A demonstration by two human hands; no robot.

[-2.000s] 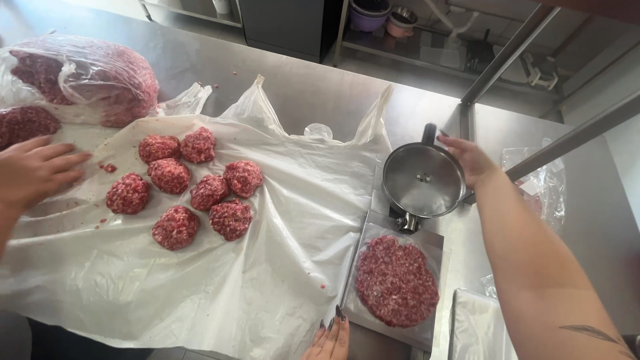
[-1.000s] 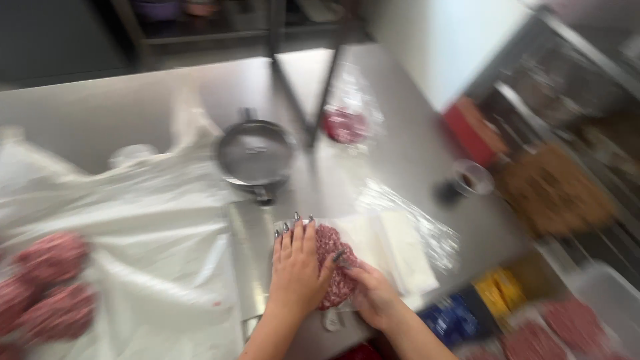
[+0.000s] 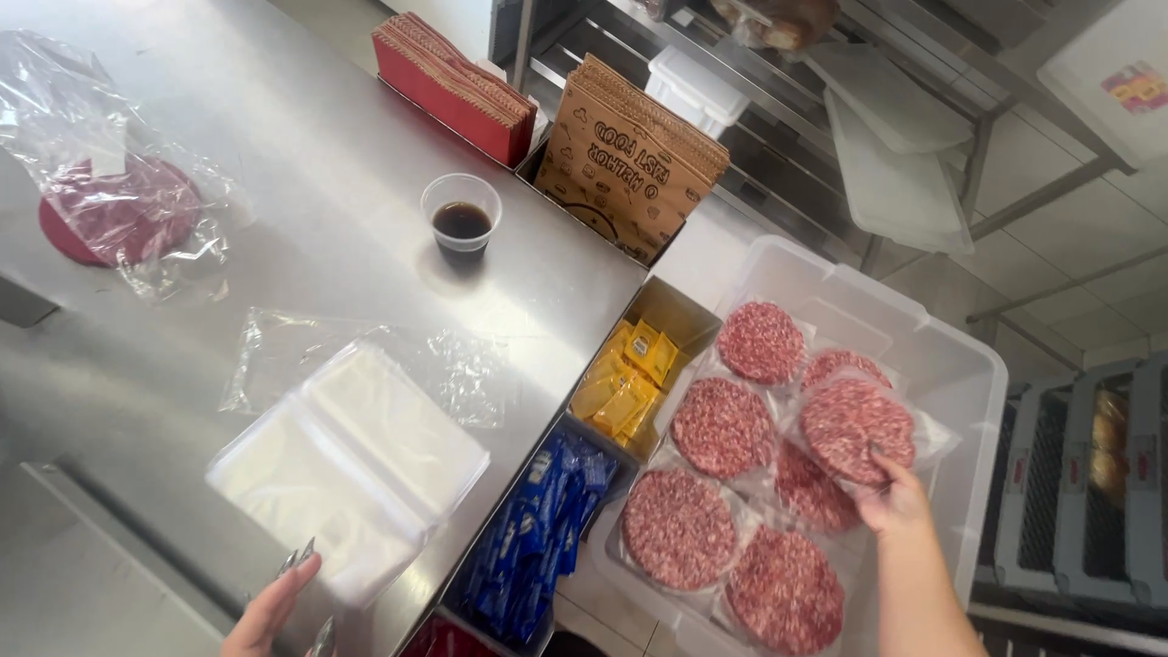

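My right hand point(image 3: 887, 500) grips the lower edge of a raw ground-meat patty point(image 3: 856, 429) on a clear plastic sheet, held over a translucent plastic bin point(image 3: 972, 365). Several more patties, such as a round one point(image 3: 680, 527) at the lower left of the bin, lie inside on plastic sheets. The held patty overlaps some of them. At the bottom edge of the view my left hand point(image 3: 278, 602) has its fingers apart and holds nothing; it is partly cut off. Just above it lies a stack of clear plastic sheets point(image 3: 351, 465) on the steel table.
Metal trays with yellow sachets point(image 3: 630, 374) and blue sachets point(image 3: 538, 538) line the table's edge beside the bin. A plastic cup of dark liquid point(image 3: 462, 219), red paper bags point(image 3: 452, 91), brown paper bags point(image 3: 630, 155) and a plastic-wrapped pink disc point(image 3: 119, 214) stand or lie farther back.
The view has swung far right. A second ago both hands were together on a patty beside the round metal press; now my right hand alone holds a patty over the bin, and my left is apart.
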